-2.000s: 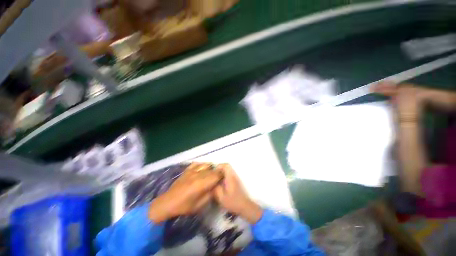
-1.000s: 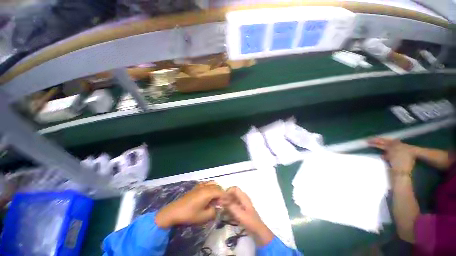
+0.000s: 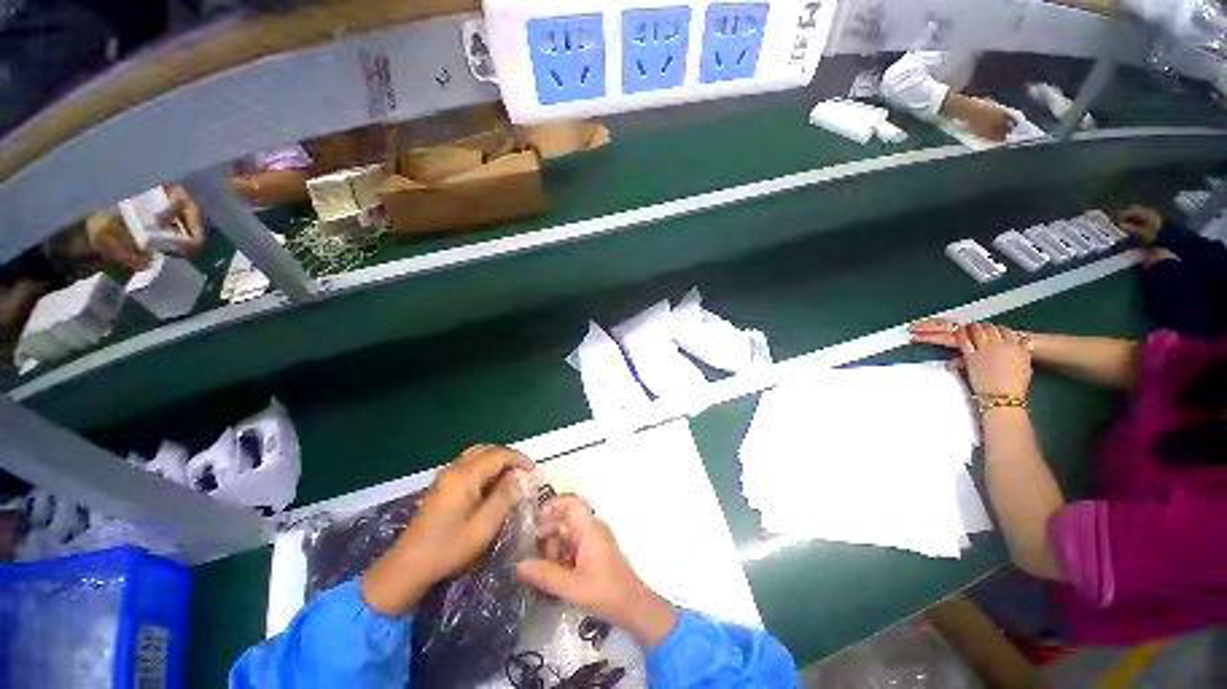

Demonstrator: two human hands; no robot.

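A large clear poly bag [image 3: 464, 612] with dark cables lies on a white work mat [image 3: 659, 478] in front of me. My left hand [image 3: 462, 509] holds the bag's gathered upper edge. My right hand [image 3: 576, 555] is just right of it, fingers bent, with a small dark thing at the fingertips, likely part of a black cable [image 3: 546, 495]; the grip is partly hidden. Loose black cables [image 3: 528, 669] lie below my right hand. White sleeves with dark cables [image 3: 256, 458] stand in a row on the conveyor at left.
White sleeves [image 3: 655, 353] lie on the green conveyor ahead. A neighbour's hands [image 3: 993, 361] rest by a stack of white sheets [image 3: 861, 458] at right. A blue tote [image 3: 151, 612] stands at left. White devices [image 3: 1060, 240], a cardboard box [image 3: 464, 191] and a socket strip [image 3: 659, 54] are farther off.
The view has shifted and levelled, showing more of the far right. My hands have moved slightly apart, and the clear bag's edge now stands up between them. The neighbour's hands now lie together.
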